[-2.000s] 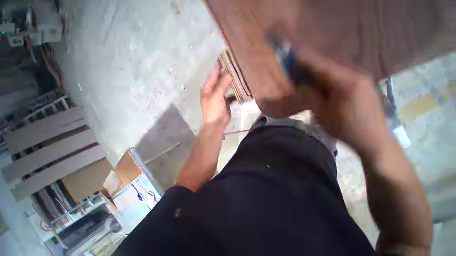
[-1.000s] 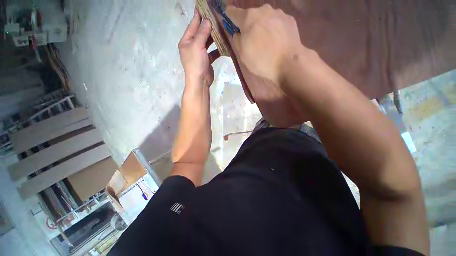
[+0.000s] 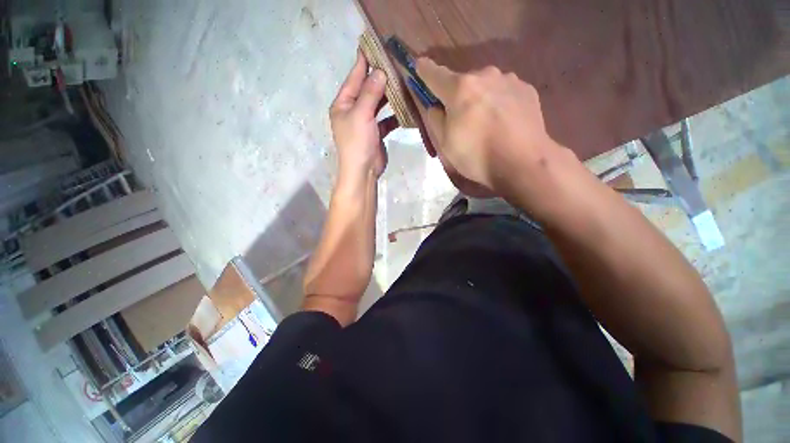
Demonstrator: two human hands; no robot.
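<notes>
The reddish-brown veneered panel fills the top right, with its long edge running down to a rounded corner near my body. My right hand is closed on the utility knife, blue and black, held over the panel near that edge. The blade cannot be made out. My left hand grips a pale plywood block with layered edges, held against the panel's side. A thin reddish strip shows along the edge below the block.
Grey metal sawhorse legs show under the panel at the right. A rack of long boards stands at the lower left, beside an open cardboard box and a white surface with a small blue item. The concrete floor is stained.
Since two seconds ago, my right hand and knife have moved left to the panel's edge. Over the last second, both hands and the block have shifted slightly down and right in view.
</notes>
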